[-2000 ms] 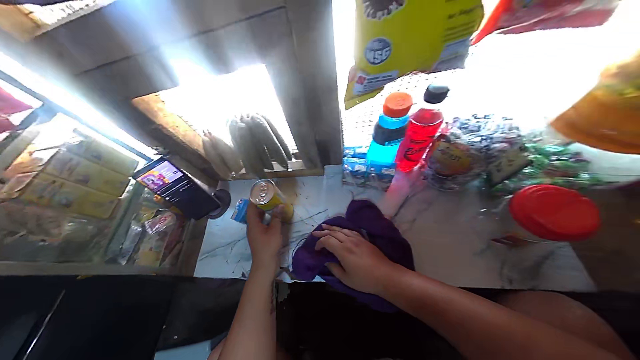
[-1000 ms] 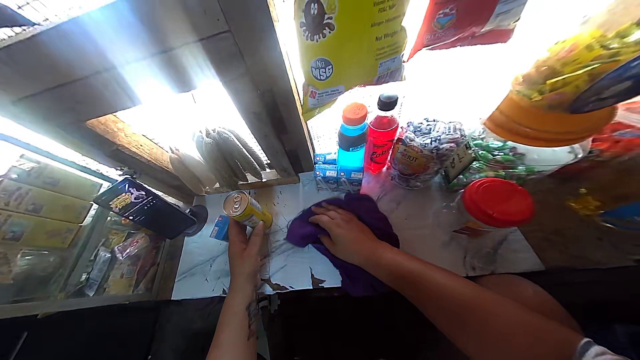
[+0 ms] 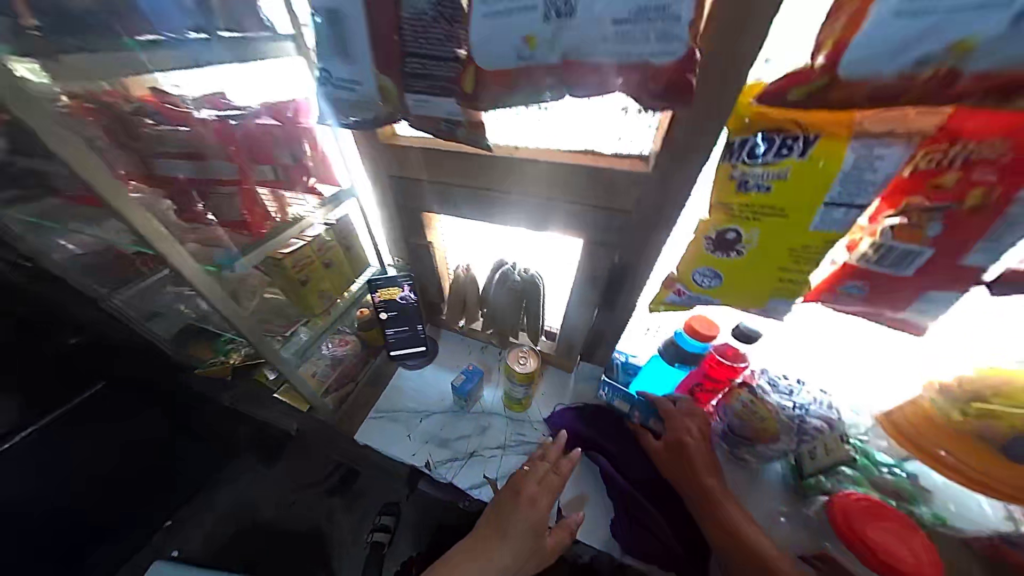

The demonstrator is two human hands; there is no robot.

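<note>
My left hand (image 3: 528,504) hovers above the front of the marbled counter, fingers spread, holding nothing. Just right of it lies a crumpled purple cloth (image 3: 632,488). My right hand (image 3: 680,440) reaches past the cloth, its fingertips on a small blue carton pack (image 3: 628,400); whether they grip it is unclear. Behind that hand stand a blue drink bottle (image 3: 672,360) with an orange cap and a red drink bottle (image 3: 720,368) with a black cap. A yellow can (image 3: 521,382) stands upright near the back ledge, a small blue carton (image 3: 467,387) to its left.
A phone (image 3: 398,316) stands on a round base at the counter's back left, beside a glass display case (image 3: 272,320). Bagged candies (image 3: 788,416) and a red-lidded jar (image 3: 884,532) are at the right. Snack bags (image 3: 760,216) hang above. Gloves (image 3: 512,296) hang in the window opening.
My left hand has let go of the yellow can and moved toward the cloth. My right hand has left the cloth for the blue carton pack. The view has tilted up.
</note>
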